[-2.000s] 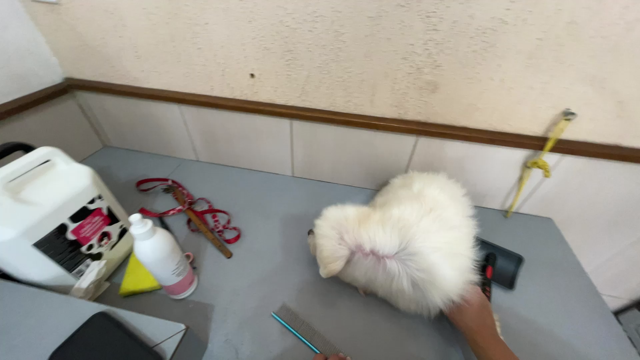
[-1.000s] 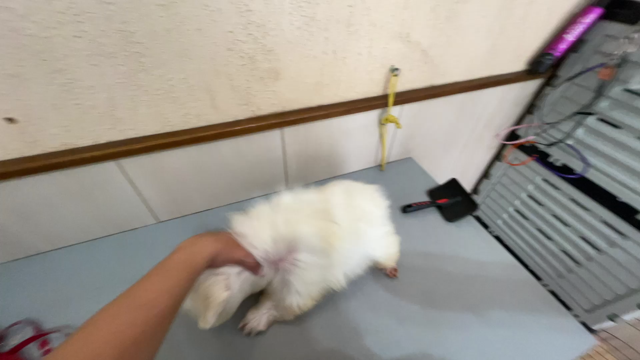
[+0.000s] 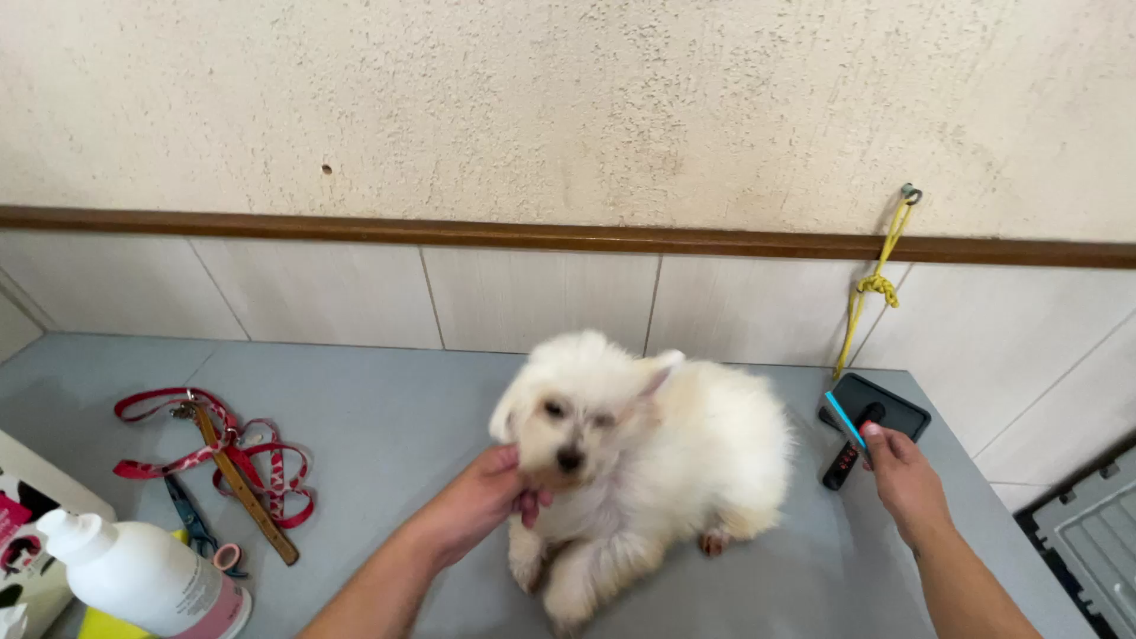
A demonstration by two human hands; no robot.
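A small white dog (image 3: pixel 710 444) lies on the grey table (image 3: pixel 382 399), its face toward me and somewhat blurred. My left hand (image 3: pixel 497 488) holds the fur under the dog's chin, its fingertips partly hidden there. To the right of the dog, my right hand (image 3: pixel 903 475) grips a comb with a blue edge (image 3: pixel 845 419). Beneath and beside the comb, a black slicker brush (image 3: pixel 887 404) with a black and red handle rests on the table near its back right corner.
A red patterned leash or harness (image 3: pixel 288 479), a wood-handled tool (image 3: pixel 244 488) and blue-handled scissors (image 3: pixel 191 515) lie on the left. Nearby stand a white pump bottle (image 3: pixel 146 568) and a large white jug (image 3: pixel 53 497). A knotted yellow cord (image 3: pixel 874 284) hangs from a wall hook. A grey plastic crate (image 3: pixel 1096 524) is beside the table.
The dog's face has turned toward me. My left hand has gone from its neck to its chin. My right hand, out of view one second ago, now shows with the comb. The view has swung left.
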